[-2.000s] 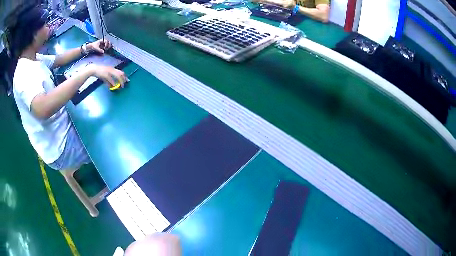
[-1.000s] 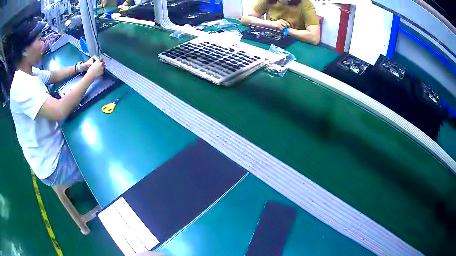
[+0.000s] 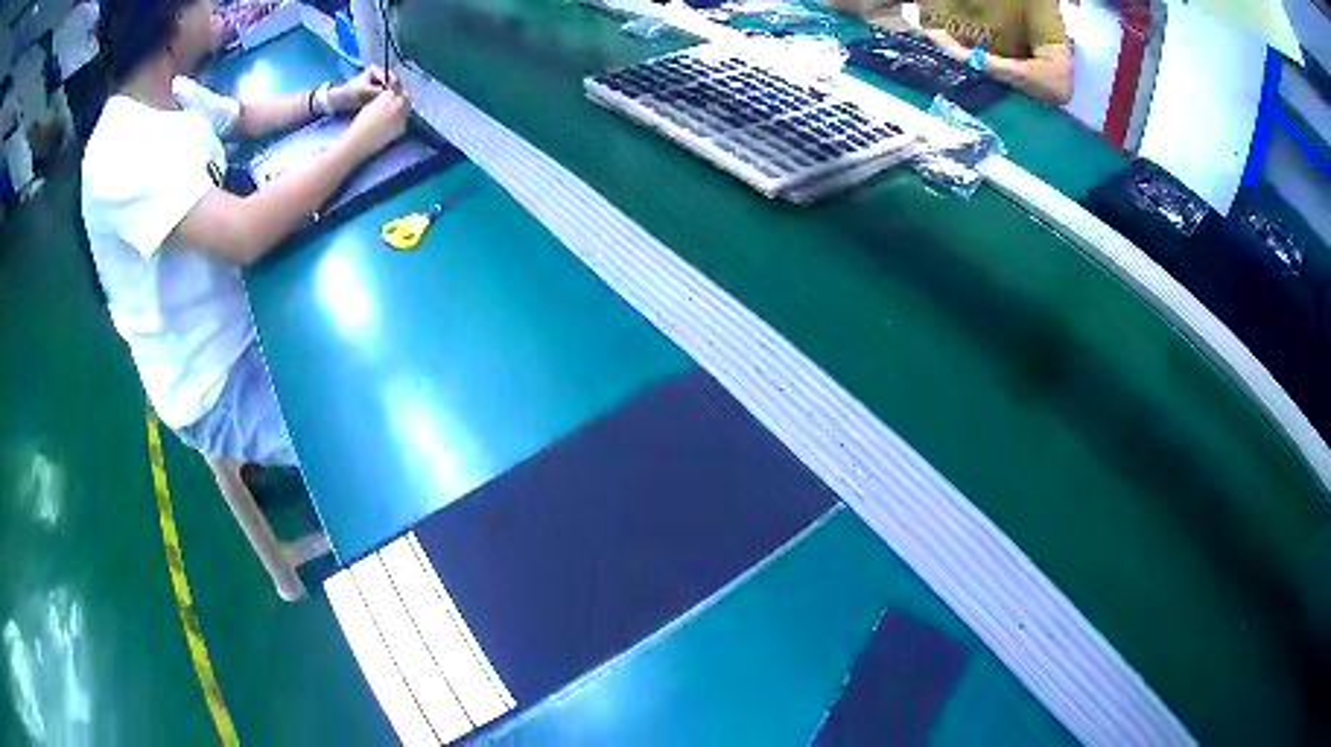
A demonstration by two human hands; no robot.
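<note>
Neither of my hands is in the picture. Nearest in front of me, a wide matte black strip sheet (image 3: 642,533) lies flat on the glossy blue-green bench mat (image 3: 482,350). Its white end (image 3: 419,642), divided by thin dark lines, is at the lower left. A narrower black piece (image 3: 898,683) lies to the right of it, cut off by the bottom edge of the picture.
A ribbed grey rail (image 3: 701,318) runs diagonally beside the mat, with a green conveyor belt (image 3: 934,336) beyond. A parts tray (image 3: 752,117) sits across the belt. Yellow-handled scissors (image 3: 410,228) lie near a seated person (image 3: 175,234). Another person (image 3: 1007,44) sits opposite.
The hand seen at the bottom edge has left the picture. The view has shifted. The neighbour has put the scissors down and brought both hands together.
</note>
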